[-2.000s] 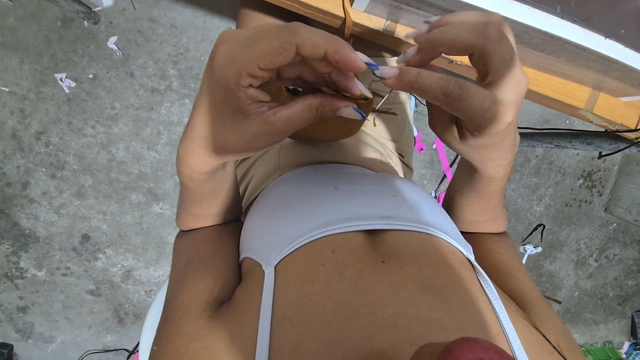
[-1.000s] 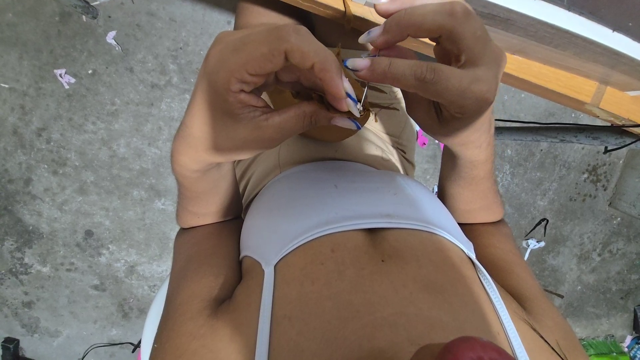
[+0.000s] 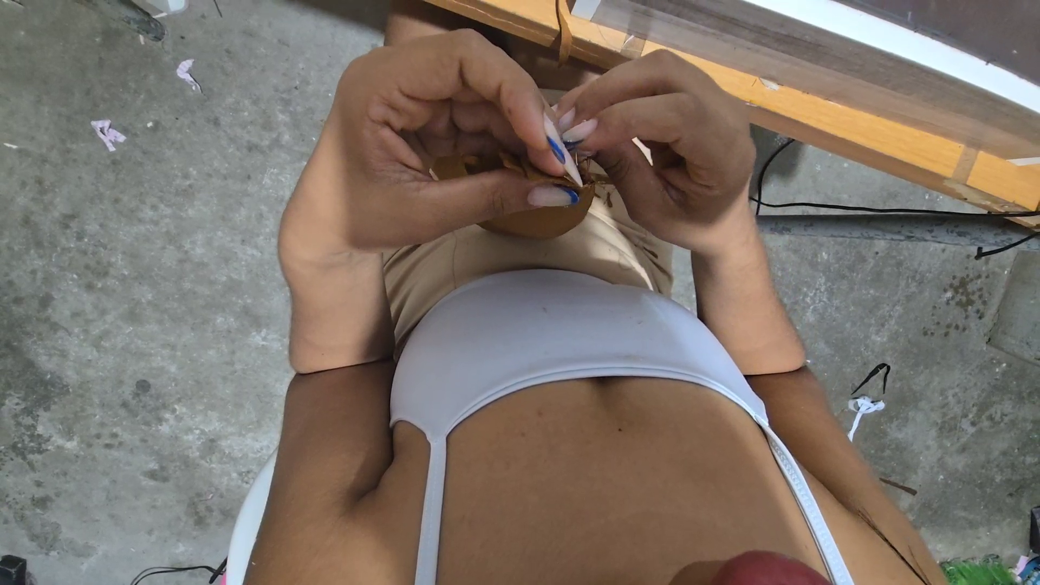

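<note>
My left hand [image 3: 443,146] pinches the edge of a piece of brown material [image 3: 540,218], leather-like, between thumb and fingertips. The piece hangs in a curve above my lap, and its upper part is hidden behind my fingers. Close against it on the right, my right hand [image 3: 670,142] has thumb and index fingertips together beside the left fingertips. Something thin seems to be between the right fingertips, but it is too small to make out. Short dark strands show at the brown edge by the right hand.
A wooden table edge [image 3: 853,126] with a clear sheet and white strip runs across the upper right; a brown strip [image 3: 563,32] hangs over it. Black cables [image 3: 877,210] cross behind. Scraps [image 3: 108,134] and a white ribbon piece [image 3: 864,406] lie on the concrete floor.
My right hand was raised off the brown piece two seconds ago, with a thin needle-like thing at its fingers; it has come down and left to the left fingertips. The left hand keeps its pinch.
</note>
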